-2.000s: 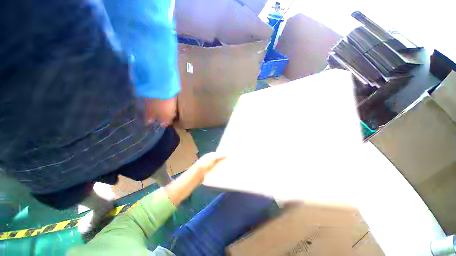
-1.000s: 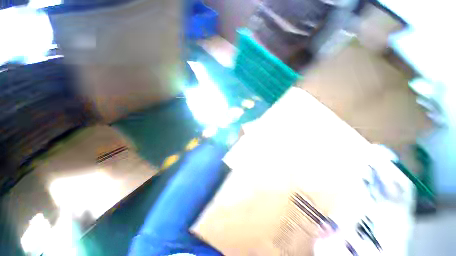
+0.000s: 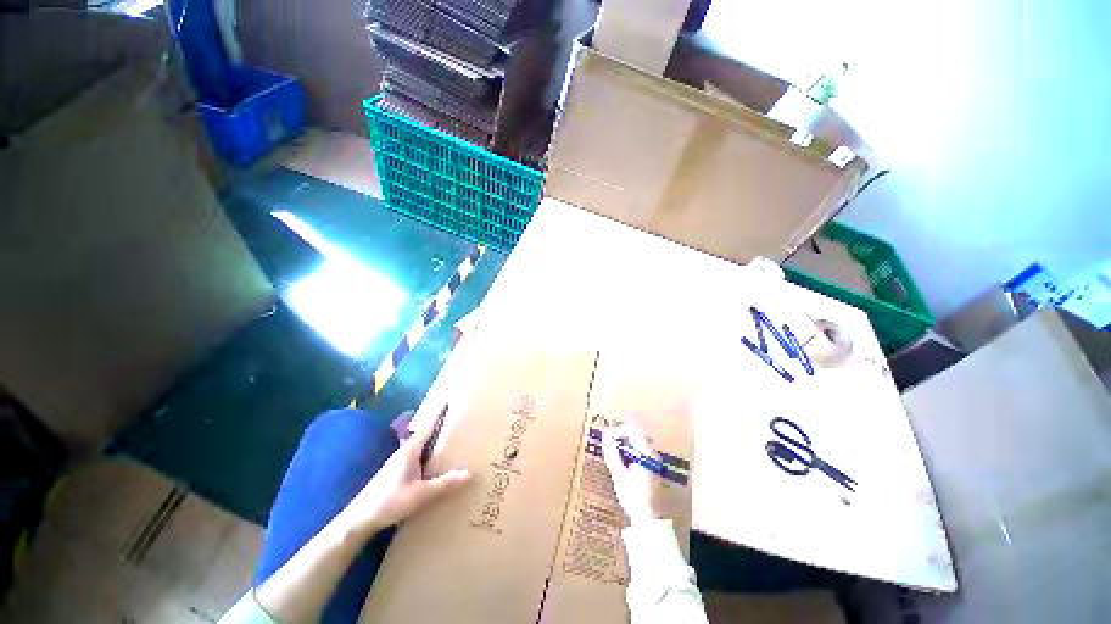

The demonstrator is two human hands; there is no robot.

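A flattened carton [image 3: 518,500] with dark printed icons and bands lies across my lap and the edge of the white-topped table [image 3: 731,463]. My left hand [image 3: 420,482] rests at the carton's left edge, thumb on top and apart from the fingers; a dark slot or object shows beside the fingers. My right hand [image 3: 631,466] holds a dark marker pen [image 3: 658,463] over the printed heading on the carton's right part. Whether the tip touches is too small to tell.
Black scissors [image 3: 810,456], several loose pens [image 3: 774,341] and a tape roll [image 3: 831,341] lie on the table. A large open carton [image 3: 694,152] stands behind it. A green crate [image 3: 457,183] holds stacked flat cartons. A blue bin [image 3: 253,116] is on the floor; another green crate [image 3: 895,287] is at right.
The view has turned from a person standing at left to the table. The carton, earlier raised and glaring in my left hand, now lies flat, and my right hand with the pen is on it.
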